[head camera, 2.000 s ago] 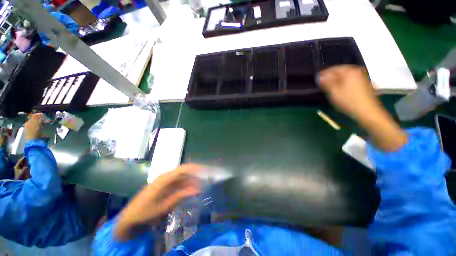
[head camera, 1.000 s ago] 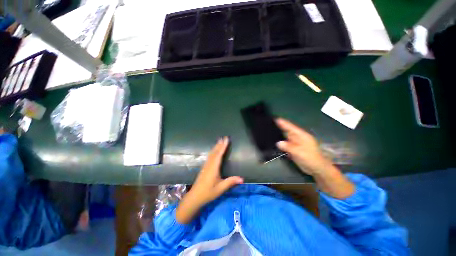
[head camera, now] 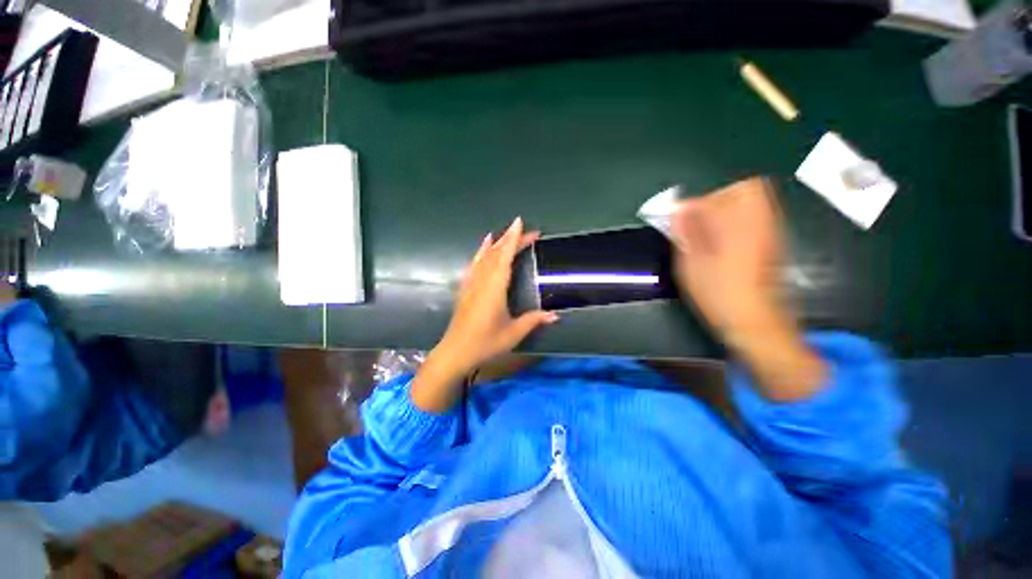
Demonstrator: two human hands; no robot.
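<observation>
A smartphone (head camera: 600, 268) lies sideways on the dark green mat in front of me, glossy black with a bright lamp reflection along it. My left hand (head camera: 492, 296) holds the phone's left end between thumb and fingers. My right hand (head camera: 730, 255) is blurred at the phone's right end, with a small white wipe (head camera: 661, 210) pinched in its fingers. Its fingertips are too blurred to tell whether the wipe touches the glass.
A long white film stack (head camera: 319, 224) and a clear bag of white blocks (head camera: 195, 170) lie at left. A black tray (head camera: 588, 32) spans the far side. At right are a wooden stick (head camera: 770, 92), a white pad (head camera: 840, 187) and another phone (head camera: 1022, 170).
The phone has turned sideways and lies flat. My left hand has taken hold of its left end. My right hand has let go of the phone and now holds a white wipe. The view has tilted down.
</observation>
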